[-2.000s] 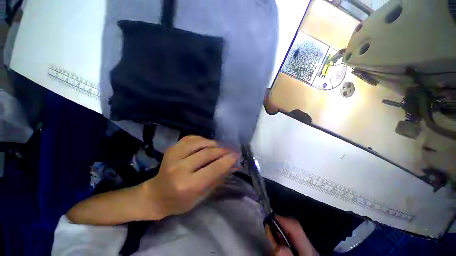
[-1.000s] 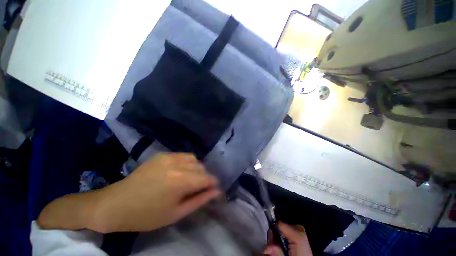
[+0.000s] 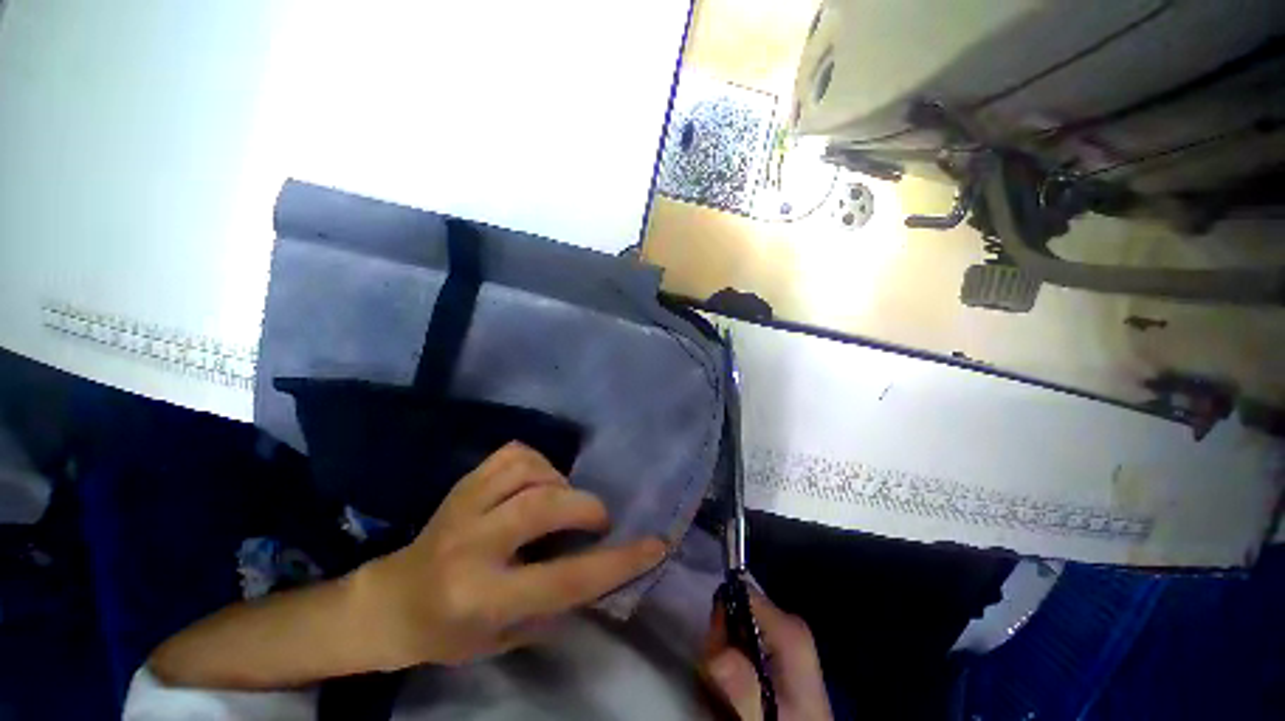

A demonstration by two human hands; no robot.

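A grey-blue front panel (image 3: 606, 380) lies on the white table, partly over its front edge, with its curved edge to the right. A black pocket bag (image 3: 409, 451) and a narrow dark strip (image 3: 452, 303) lie on it. My left hand (image 3: 514, 563) rests on the panel's lower part, fingers bent, over the pocket bag's lower right corner. My right hand (image 3: 768, 655) holds black-handled scissors (image 3: 734, 479), blades pointing away along the panel's curved edge. A dark layer shows at that edge. Whether the blades are apart is unclear.
The sewing machine head (image 3: 958, 85) stands at the upper right over a tan bed (image 3: 846, 268). The white table (image 3: 155, 169) has a printed ruler (image 3: 148, 345) along its front edge. Dark cloth and blue material lie below the edge.
The panel has moved down toward me and turned, so its upper edge now shows on the table. The scissors have come up alongside the curved edge. My left hand has shifted onto the panel.
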